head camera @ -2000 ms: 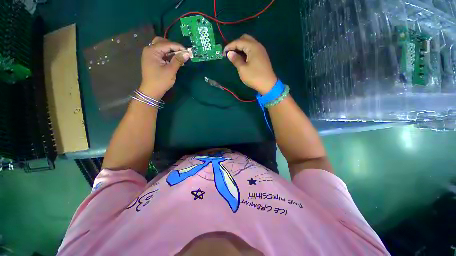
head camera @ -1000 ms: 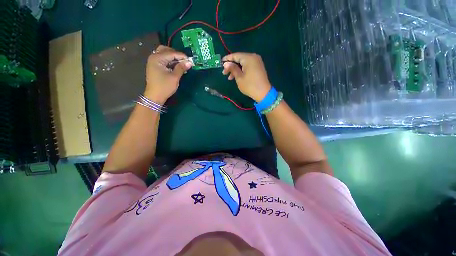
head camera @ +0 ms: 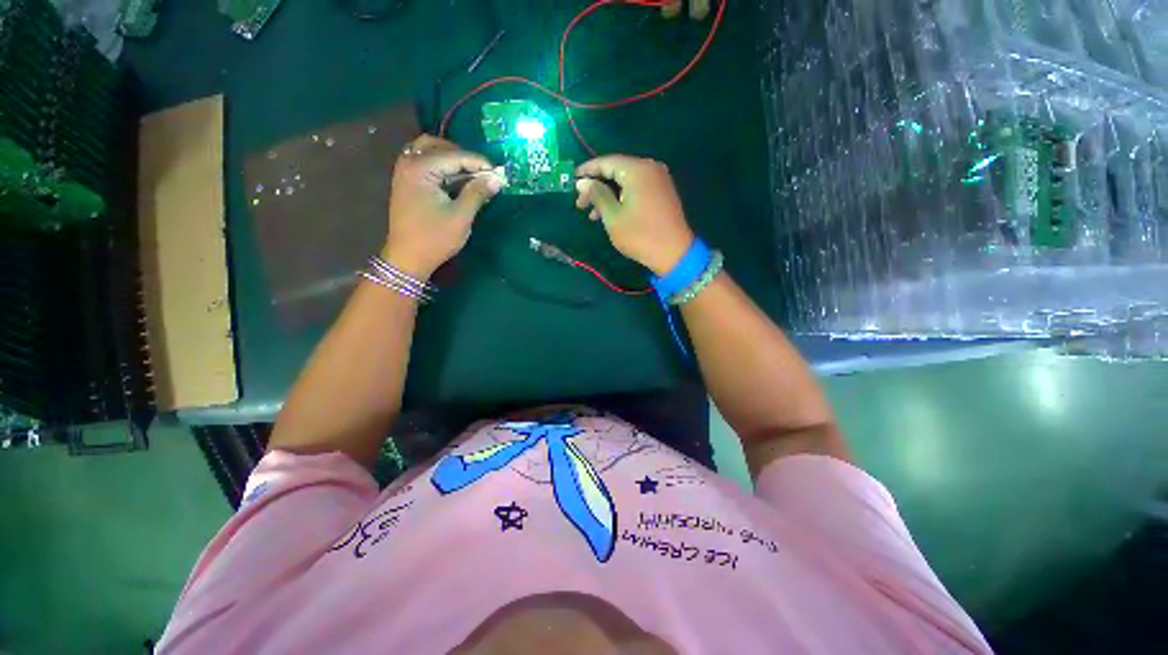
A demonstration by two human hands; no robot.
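Observation:
A green circuit board (head camera: 535,169) lies on the dark green mat between my hands, its upper part glowing bright green-white. My left hand (head camera: 438,205) pinches a small white-tipped part (head camera: 498,177) at the board's lower left edge. My right hand (head camera: 633,211) has thumb and fingers closed at the board's right edge; what they pinch is too small to tell, perhaps a lead end or the board's edge. Red leads (head camera: 628,96) loop above the board. A loose lead end (head camera: 548,250) with a metallic tip lies below it.
A brown pad (head camera: 327,230) with bright bits and a cardboard strip (head camera: 187,256) lie at left. A black rack (head camera: 71,243) with green panels stands at far left. Clear tray stacks (head camera: 897,205) fill the right. A thin dark probe (head camera: 486,51) lies above the board.
The board was unlit before and now glows bright green-white. The whole view has shifted, so things sit slightly lower in it. Both hands stay at the board's edges.

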